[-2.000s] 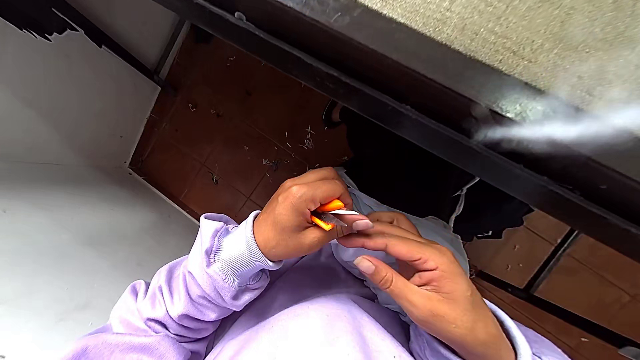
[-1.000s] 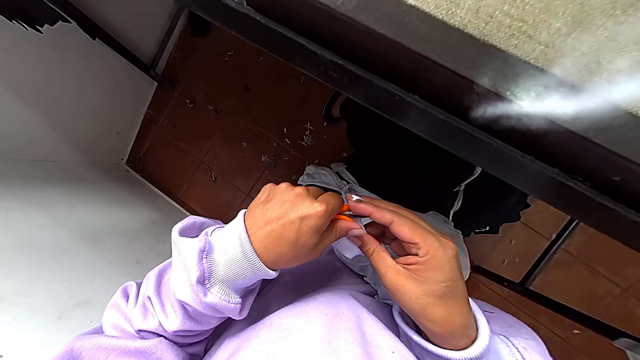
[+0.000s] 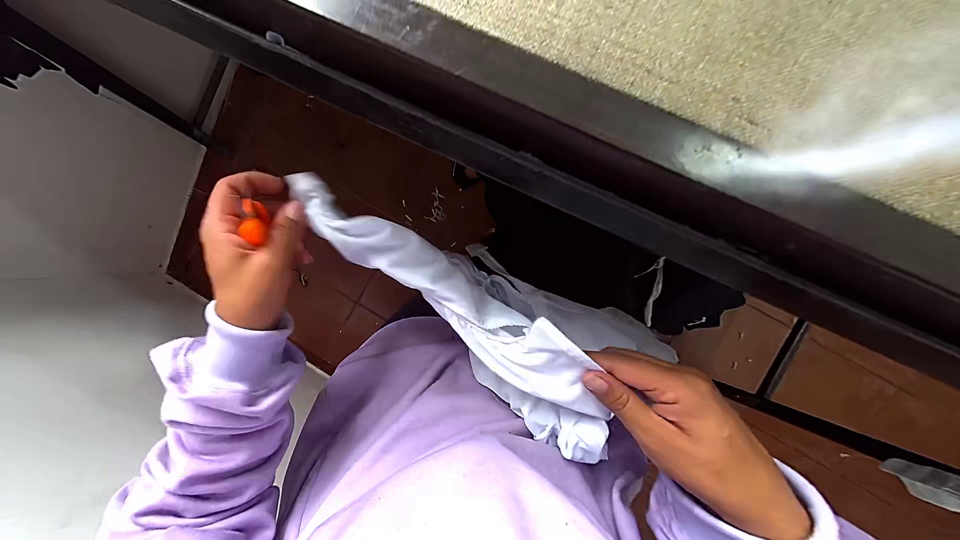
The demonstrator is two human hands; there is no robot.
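A white piece of fabric stretches between my two hands, its loose folds lying over my lap. My left hand, at the left, pinches one end of it between thumb and finger and also holds a small orange tool in the palm; the tool's kind cannot be told. At the right, my right hand grips a flat, straight-edged part of the same fabric between thumb and fingers. The fabric's far end is slightly blurred beside my left fingertips.
A dark metal frame bar crosses above my hands, beside a beige textured surface. Black fabric lies beneath the bar. Thread scraps are scattered on the brown tiled floor. A pale wall stands left.
My hands were together around the orange tool; now they are wide apart with the white fabric drawn out between them. My left hand has moved left and up, my right hand to the right.
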